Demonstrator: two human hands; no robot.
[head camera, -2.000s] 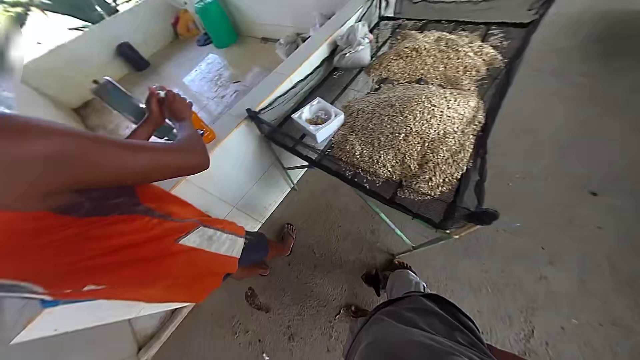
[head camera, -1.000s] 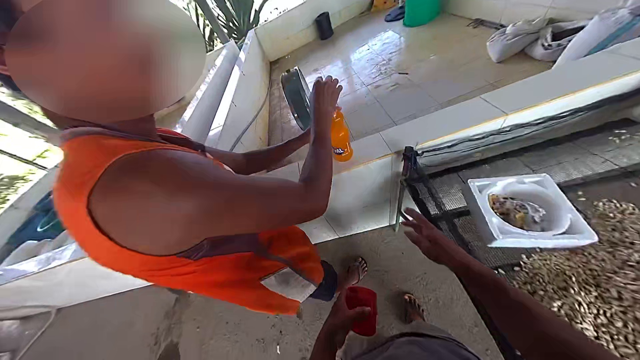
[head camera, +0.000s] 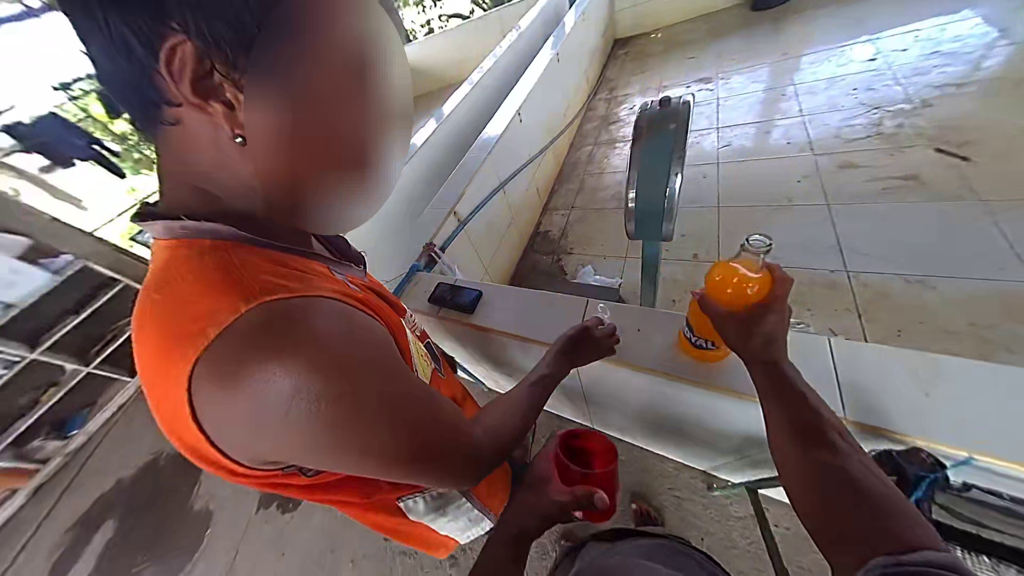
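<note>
My right hand (head camera: 756, 320) grips a glass bottle of orange soft drink (head camera: 702, 330) by its upper body; the bottle is uncapped, tilts slightly and is over the white-tiled ledge (head camera: 896, 380). Low in the middle of the view, my left hand (head camera: 552, 496) holds a red cup (head camera: 588, 472) with its mouth up. What the cup holds, if anything, cannot be made out. Left of the bottle, another person's hand (head camera: 588, 342) pinches a small clear or whitish object (head camera: 604, 314) above the ledge.
Close on the left stands a person in an orange sleeveless top (head camera: 264, 384). A smartphone (head camera: 454, 297) lies on the ledge. Behind it, a narrow metal-rimmed fixture (head camera: 659, 168) rises over a wet tiled floor (head camera: 768, 160). Part of the black-netted table (head camera: 960, 512) is at lower right.
My right hand, free of the bottle one second ago, now grips it. The other person's hands were at the bottle then. The view has swung left from the drying table.
</note>
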